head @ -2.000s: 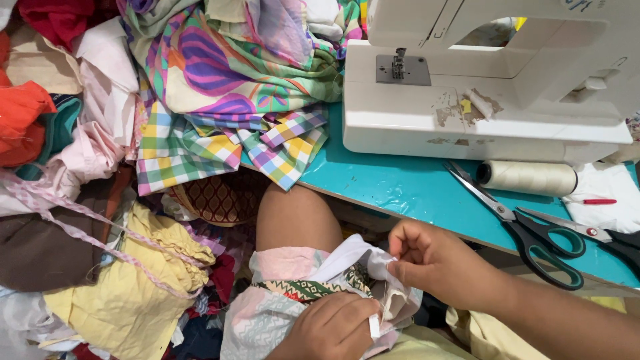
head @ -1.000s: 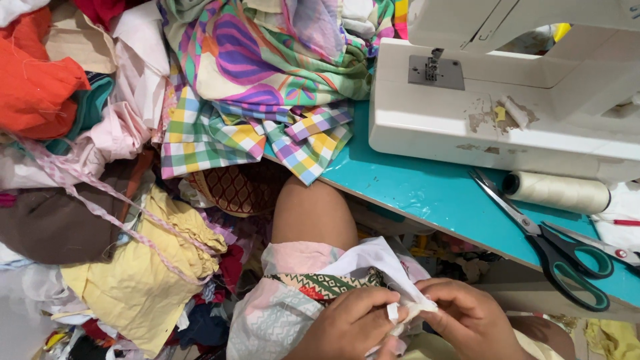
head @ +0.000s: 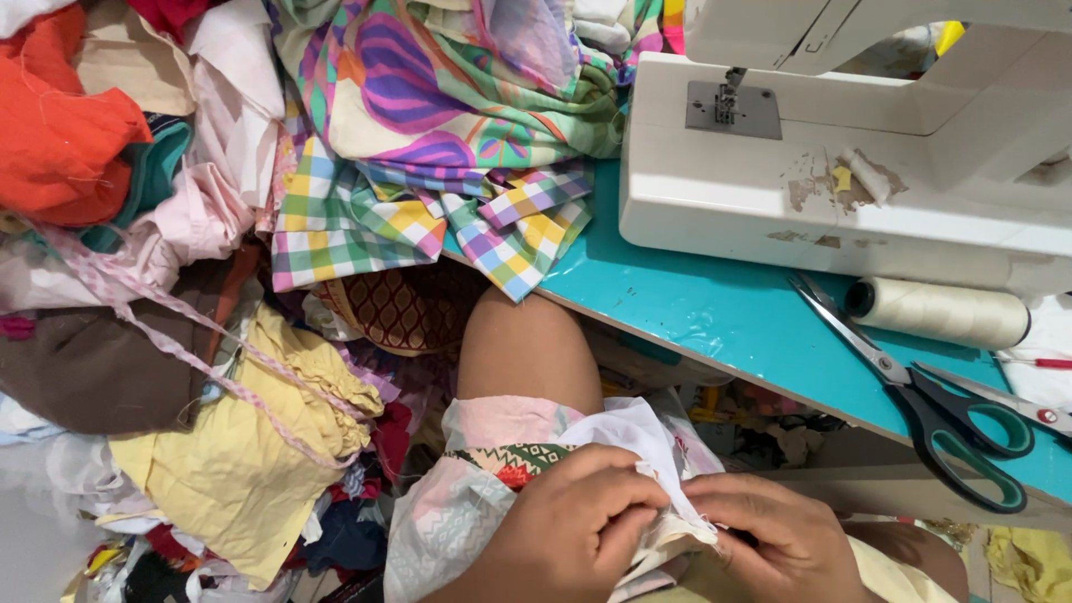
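Over my lap, my left hand pinches the edge of a thin white fabric piece. Close on its right, my right hand grips the same white fabric between thumb and fingers. Cream cloth hangs just below the fingertips. A printed garment with a green and red zigzag band lies under the hands across my thigh. My palms and some fingertips are hidden from view.
A white sewing machine stands on a turquoise tabletop. Black-handled scissors, a second pair and a cream thread cone lie before it. Checked fabric overhangs the table edge. Yellow cloth tops a heap at left.
My right hand has come down from above the white fabric to close beside my left hand. The view has shifted a little.
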